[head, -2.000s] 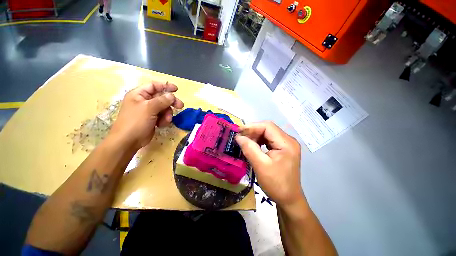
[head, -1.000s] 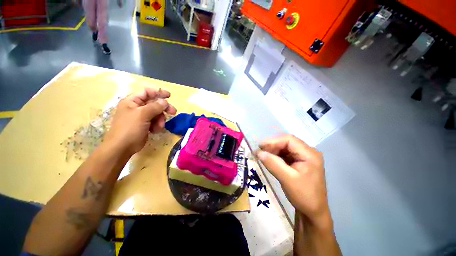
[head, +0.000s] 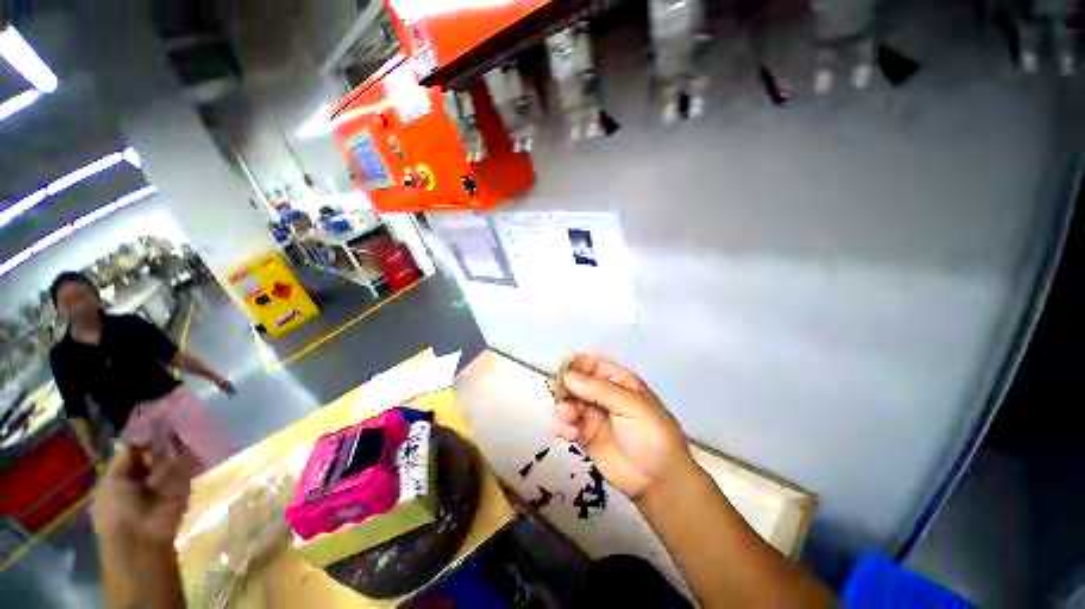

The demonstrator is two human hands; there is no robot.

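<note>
My right hand (head: pixel 613 422) is raised over the pale ledge, thumb and fingertips pinched on a tiny thin part that is barely visible. My left hand (head: pixel 140 500) is at the lower left, blurred, fingers curled; what it holds cannot be made out. The pink block (head: pixel 347 476), with a black insert (head: pixel 365 450) in its top, sits on the cream base block (head: pixel 369 532) on the dark round base (head: pixel 458 506). Hanging clips (head: pixel 574 81) hang in a row at the top, some with small black pieces (head: pixel 895 66).
Small black pieces (head: pixel 589 490) are scattered on the pale ledge (head: pixel 506 405). The loose small parts (head: pixel 232 541) lie on the tan board (head: pixel 286 452). The orange control box (head: pixel 411 149) is on the grey wall ahead. A person (head: pixel 119 369) stands at the left.
The view has swung right and up to the clips. My right hand has moved away from the pink block to over the ledge. The person in the background is nearer.
</note>
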